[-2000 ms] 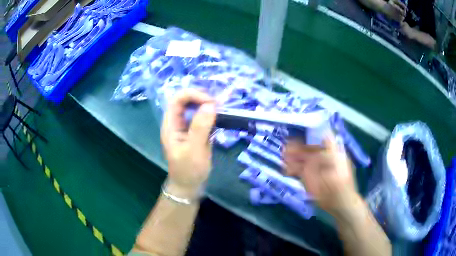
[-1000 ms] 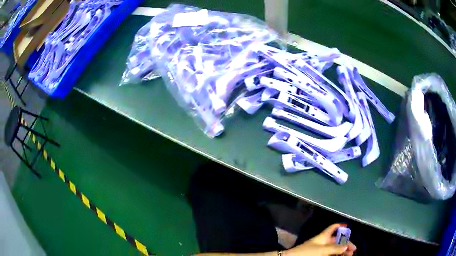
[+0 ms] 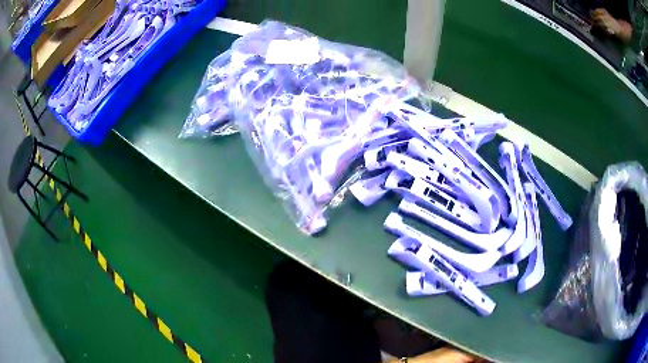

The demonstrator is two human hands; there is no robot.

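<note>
Loose pale-purple handle shells (image 3: 440, 244) lie in a pile on the green bench. Beside them lies a clear crinkled bag of lavender shells (image 3: 284, 106) with a white label. At right a clear bag of black strips (image 3: 612, 283) stands open with its rim rolled down. Only a strip of my left hand and wrist (image 3: 455, 356) shows at the bottom edge, below the bench edge. Its fingers and anything in them are cut off. My right hand is not in view.
A blue tray (image 3: 96, 131) of lavender parts is at upper left, beside a brown cardboard box (image 3: 60, 53). A pale upright post (image 3: 424, 42) and metal strip (image 3: 554, 157) cross the bench. A black stool (image 3: 25, 164) stands at left. Another person's hand (image 3: 609, 25) shows at upper right.
One second ago my left hand was visible with a lavender piece below the bench edge; now it is mostly out of the picture. The bench contents appear lower in view. The pile looks unchanged.
</note>
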